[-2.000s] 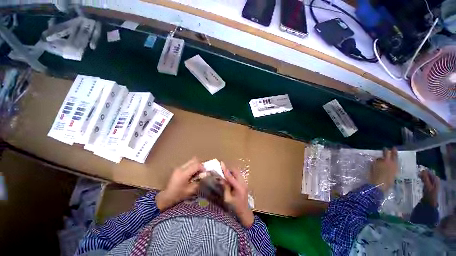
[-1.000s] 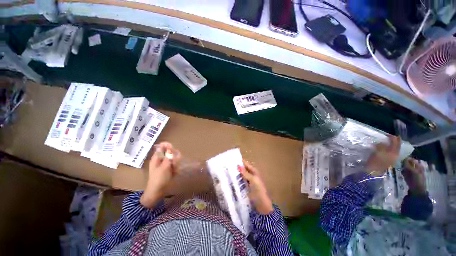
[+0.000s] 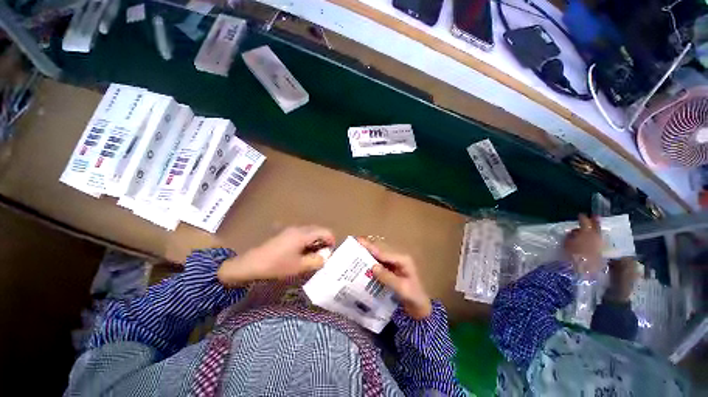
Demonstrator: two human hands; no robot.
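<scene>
A white printed carton (image 3: 351,285) is held tilted in front of my chest, its barcode face up. My right hand (image 3: 397,277) grips its right side, with a reddish mark by the fingertips. My left hand (image 3: 289,254) is at its upper left corner, fingers pinched together, with a small white thing at the fingertip; whether that is a cover or a held part I cannot tell. A fanned stack of white cartons (image 3: 159,159) lies on the brown cardboard sheet (image 3: 310,194) at the left.
Loose cartons (image 3: 382,140) lie on the green belt (image 3: 326,101) beyond the cardboard. A coworker's hands (image 3: 584,242) handle a clear bag and cartons at the right. A white shelf (image 3: 435,58) above carries phones, cables and a pink fan (image 3: 677,128).
My left hand has moved right, from beside the stack to the carton's corner. The carton has turned and tilted in my right hand. The coworker's clear bag has come lower.
</scene>
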